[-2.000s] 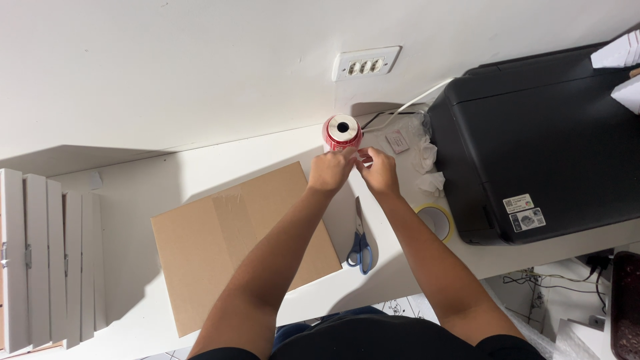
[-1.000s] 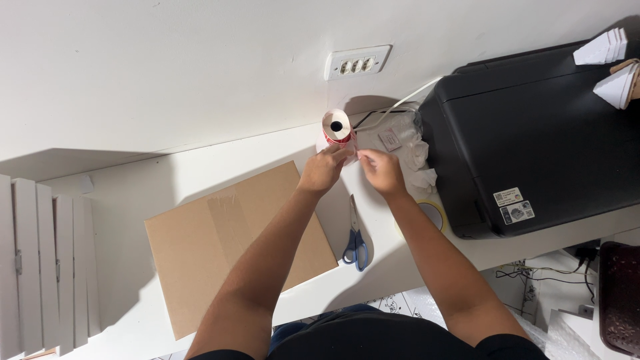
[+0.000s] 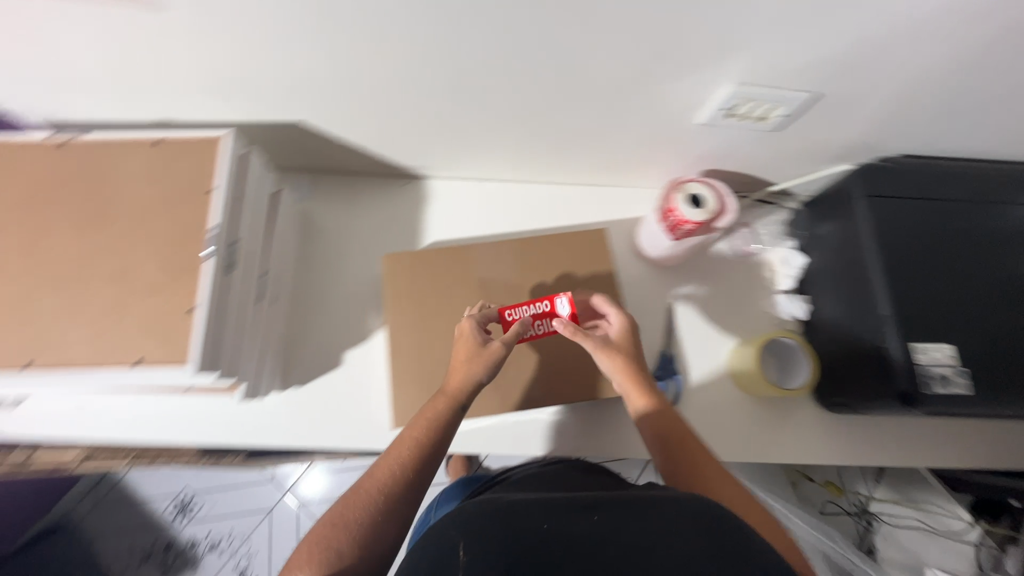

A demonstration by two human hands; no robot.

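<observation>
My left hand (image 3: 480, 348) and my right hand (image 3: 610, 340) hold a red fragile-warning label (image 3: 538, 315) with white print between them, each pinching one end. Both hands are above a closed cardboard box (image 3: 436, 336), which lies flat on the white table. Behind my right hand, near the wall, stands a roll of red labels (image 3: 686, 216), blurred, with its white core showing. Blue-handled scissors (image 3: 668, 374) lie right of the box, partly hidden by my right forearm. Farther right is a roll of packing tape (image 3: 774, 365).
Stacked white frames with brown backing (image 3: 104, 252) stand at the left. A black printer (image 3: 944, 280) occupies the right end of the white table (image 3: 512, 438), with crumpled translucent scraps (image 3: 788, 272) beside it. A power outlet (image 3: 756, 108) is on the wall; cables hang below the table.
My hands have moved from the label roll to above the cardboard box, and the red label is now held between them, apart from the roll. The view has swung left.
</observation>
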